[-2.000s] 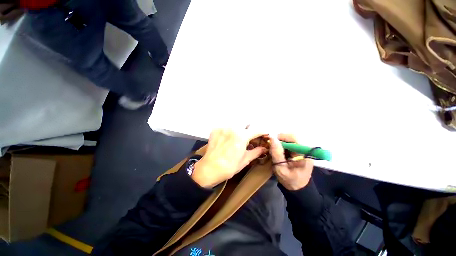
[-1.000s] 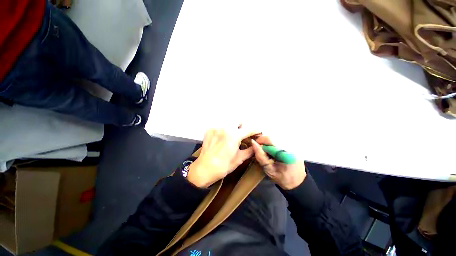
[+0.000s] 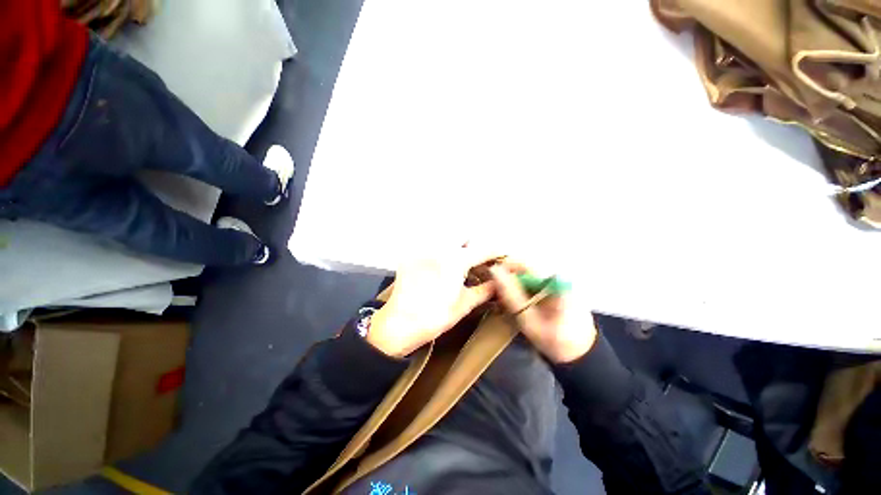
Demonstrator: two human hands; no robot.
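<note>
A tan-brown bag body (image 3: 435, 411) lies open-mouthed on my lap, its far end up at the table edge. My left hand (image 3: 425, 302) grips that end of the bag, with the fingers at the opening. My right hand (image 3: 554, 319) is closed around a green-handled tool (image 3: 543, 285) at the same end. The handle sticks out between thumb and fingers, and the hand is slightly blurred. The tool's tip is hidden by the fingers and the bag end.
A white-covered table (image 3: 502, 135) is in front of me. Brown bags (image 3: 773, 58) are heaped at its far right. A person in a red top and jeans (image 3: 145, 155) stands at the left. An open cardboard carton (image 3: 106, 396) is on the floor at lower left.
The green handle sticks out less than two seconds ago, and my right hand has moved slightly left. The person at the left shows more fully in view. Both hands stay at the bag end.
</note>
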